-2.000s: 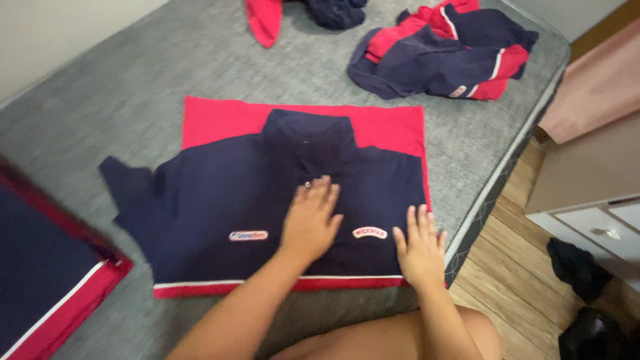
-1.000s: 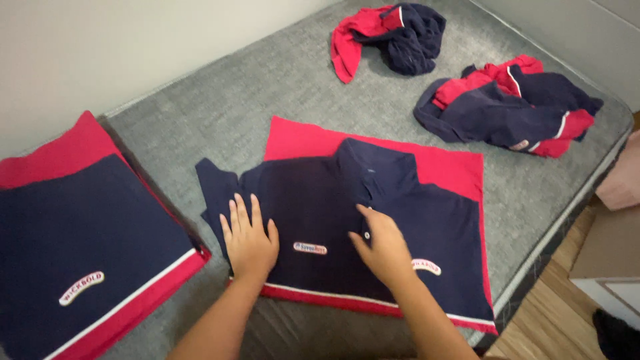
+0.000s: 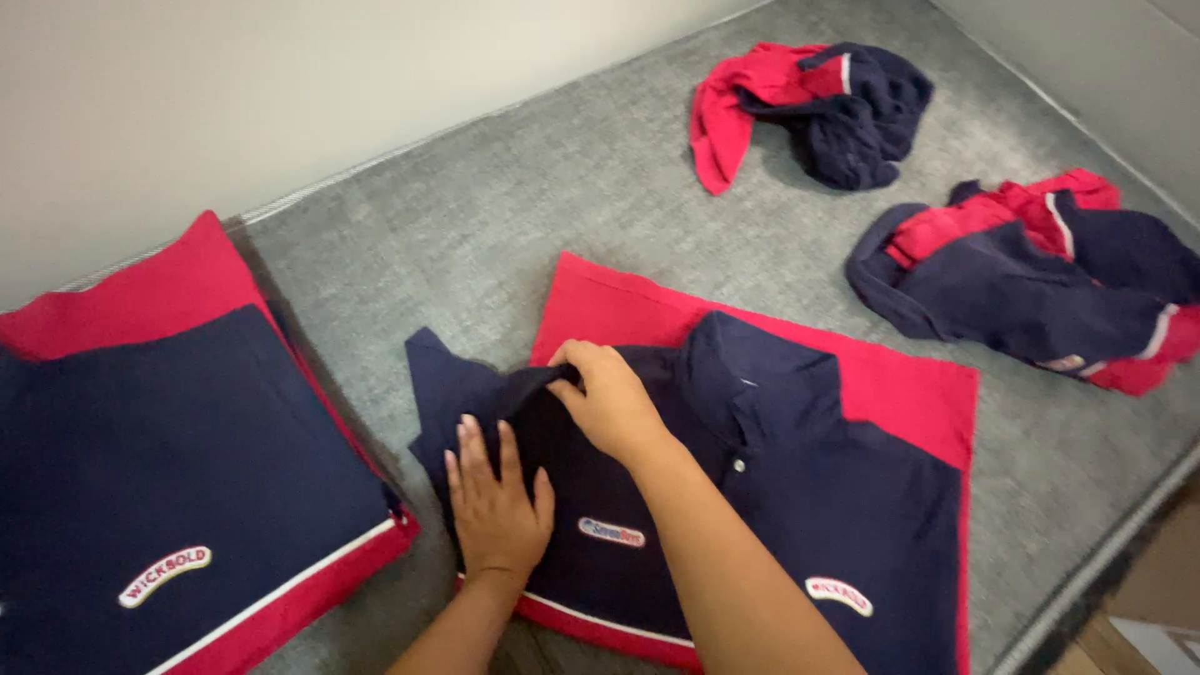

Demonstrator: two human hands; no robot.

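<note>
A navy and red polo shirt (image 3: 844, 506), folded into a broad rectangle, lies front up on the grey mattress, with its collar at the top and patches on its chest. My right hand (image 3: 605, 394) pinches the cloth near the shoulder at the shirt's left side, lifting a small fold. Flat beside it, fingers spread, my left hand (image 3: 497, 506) rests on the shirt's left edge. A navy sleeve (image 3: 450, 375) sticks out past that edge, above my left hand.
Folded navy and red shirts (image 3: 187, 441) lie in a pile at the left. Two crumpled garments, one (image 3: 853, 122) at the top and another (image 3: 1041, 272) at the right, rest on the mattress (image 3: 469, 206). A wall runs behind; the mattress edge is at lower right.
My right hand has moved left from the button placket to the shoulder and taken hold of cloth there. My left hand stays at the shirt's left side. Earlier, the view swung left.
</note>
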